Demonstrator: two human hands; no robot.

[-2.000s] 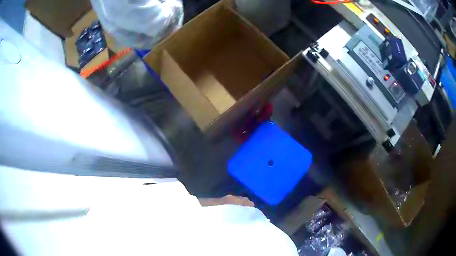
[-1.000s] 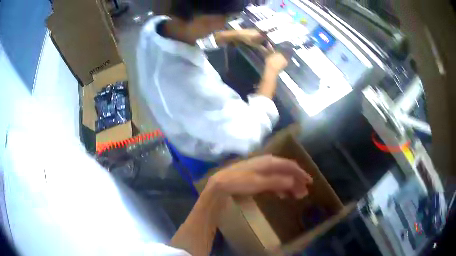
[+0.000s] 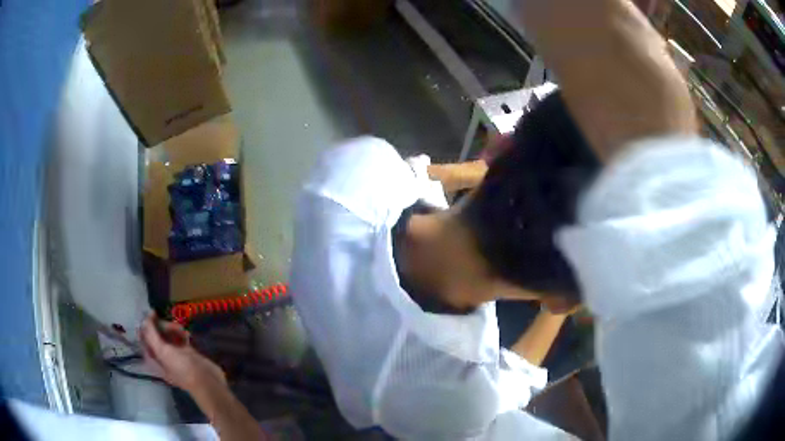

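Observation:
My left hand (image 3: 172,349) is at the lower left, blurred, with its fingers loosely bent and apart and nothing seen in it. It is below a brown carton (image 3: 207,280) that holds many navy boxes (image 3: 205,211) in shiny film. My right forearm and white sleeve rise along the right side; the hand is cut off by the top edge.
A person in a white smock (image 3: 344,258) with dark hair sits bent forward in the middle. A red coiled hose (image 3: 228,304) runs between the carton and my left hand. A brown flap (image 3: 163,69) stands behind the carton. White metal frame legs are at the top.
The view has swung left from the sealer and blue stool, past the seated person. The carton of navy boxes is now larger in view. My left hand appears low left and my right arm is raised.

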